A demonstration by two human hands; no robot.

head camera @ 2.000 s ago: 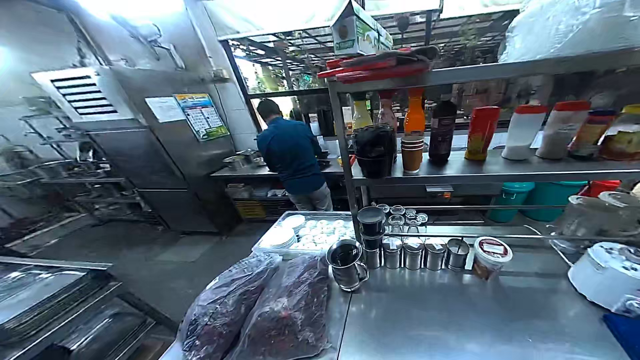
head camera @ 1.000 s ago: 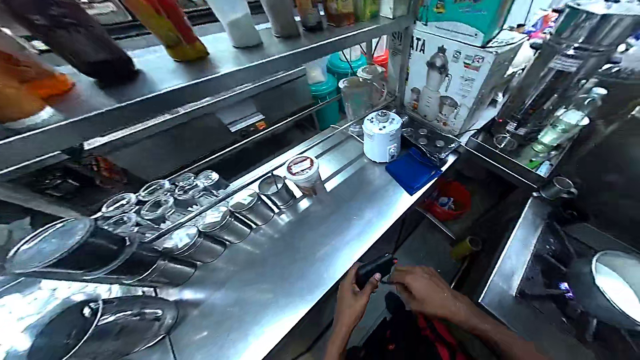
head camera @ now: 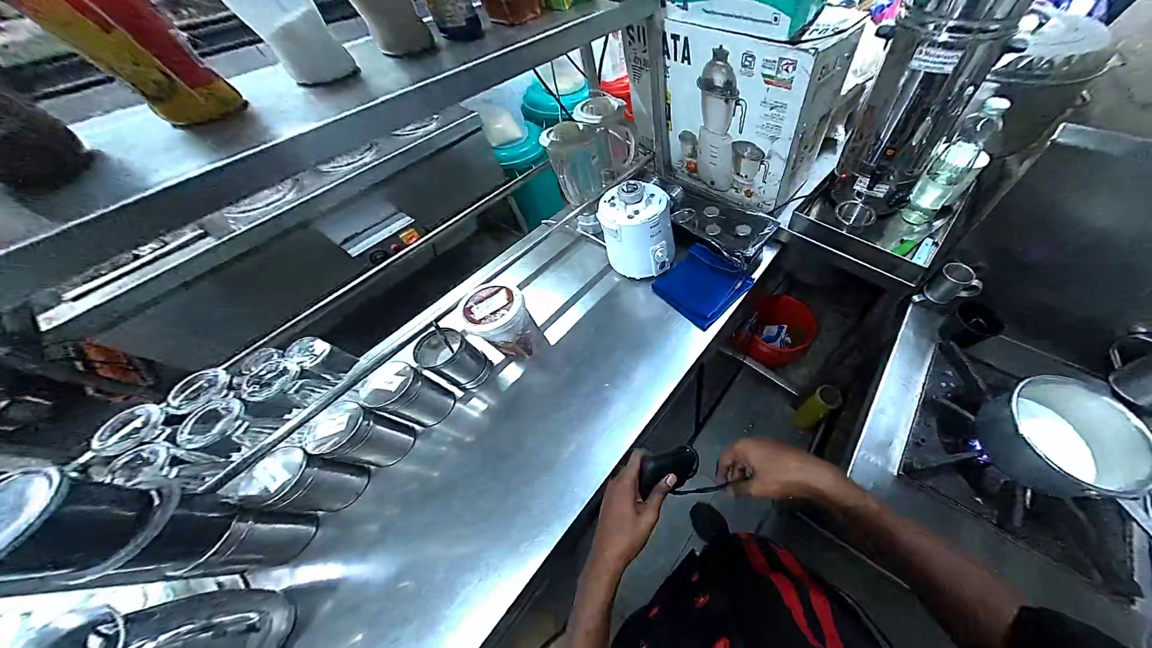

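Observation:
My left hand (head camera: 630,508) grips a small black rounded object (head camera: 668,470), whose exact kind I cannot tell, beside the front edge of the steel counter (head camera: 504,468). A dark cord (head camera: 702,490) runs from it to my right hand (head camera: 765,468), which pinches the cord between its fingertips. Both hands are low, over the gap between counter and stove. Further along the counter stand a white mixer base (head camera: 635,229) and a folded blue cloth (head camera: 702,286). Part of the black object is hidden by my left fingers.
Steel canisters (head camera: 360,432), a lidded plastic tub (head camera: 502,319) and glass jars (head camera: 211,423) line the counter's back under a shelf (head camera: 270,153). On the right, a pot of white liquid (head camera: 1071,436) sits on a lit gas stove (head camera: 954,441). A red bucket (head camera: 781,328) stands below.
The view has swung right, away from the room with another person. Since one second ago my right hand has moved apart from my left, with the cord now showing between them.

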